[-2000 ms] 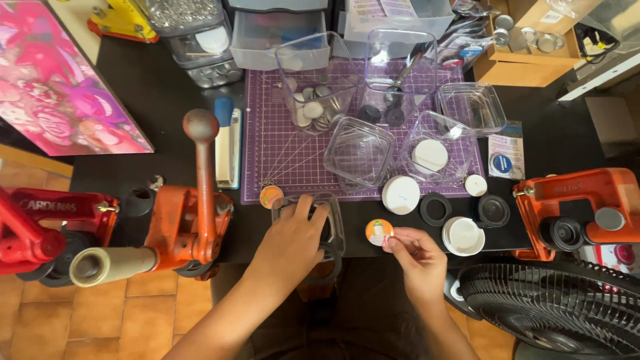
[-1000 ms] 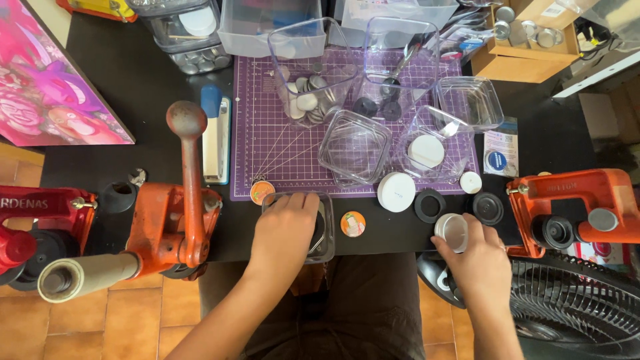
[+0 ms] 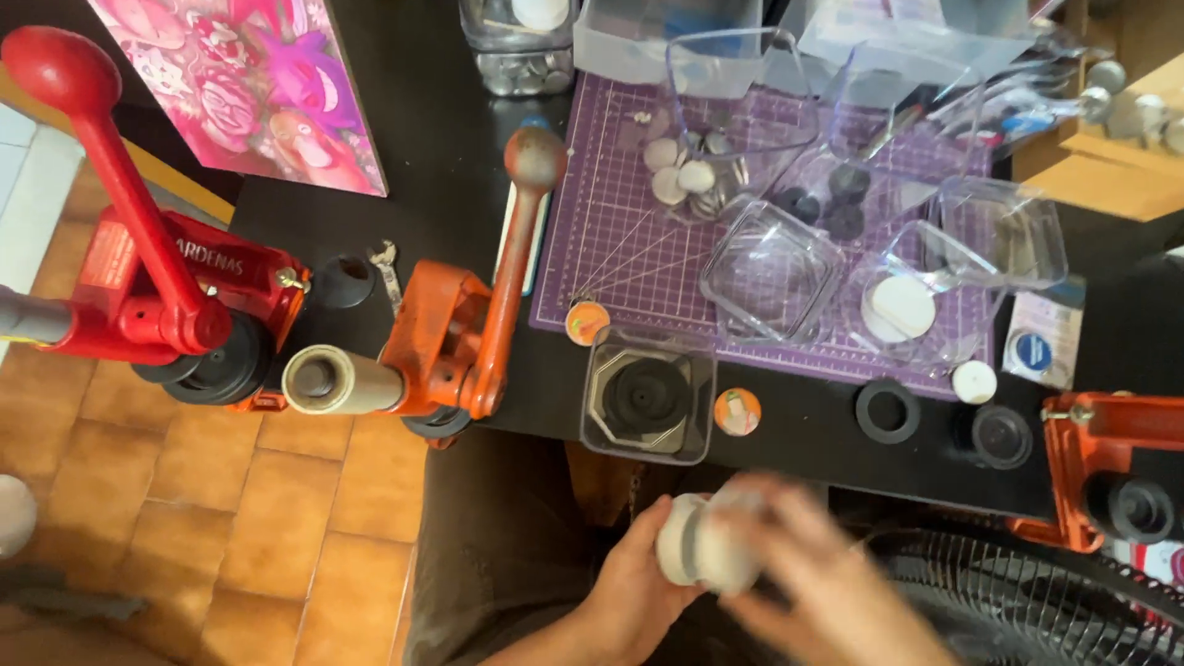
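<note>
Low over my lap, my left hand (image 3: 638, 573) is closed around a white round container (image 3: 683, 541). My right hand (image 3: 805, 564), blurred, holds a white round lid or second part (image 3: 726, 550) against it; whether the two are joined cannot be told. Above my hands, a clear square box (image 3: 597, 407) at the table edge holds a black round die (image 3: 645, 395). An orange printed disc (image 3: 737, 412) lies right of the box, and another orange disc (image 3: 587, 323) lies at its upper left. A black ring (image 3: 888, 412) and a black round die (image 3: 999, 437) lie farther right.
An orange hand press (image 3: 439, 342) and a red hand press (image 3: 185, 277) stand left, another orange press (image 3: 1110, 421) right. A purple cutting mat (image 3: 638, 268) bears clear plastic containers (image 3: 772, 268) and metal button parts (image 3: 712, 185). A black fan (image 3: 980, 592) is at lower right.
My left hand has left the clear box, now uncovered. My right hand has moved left from the right of the table. Both hands now hold white round pieces over my lap. The view has shifted.
</note>
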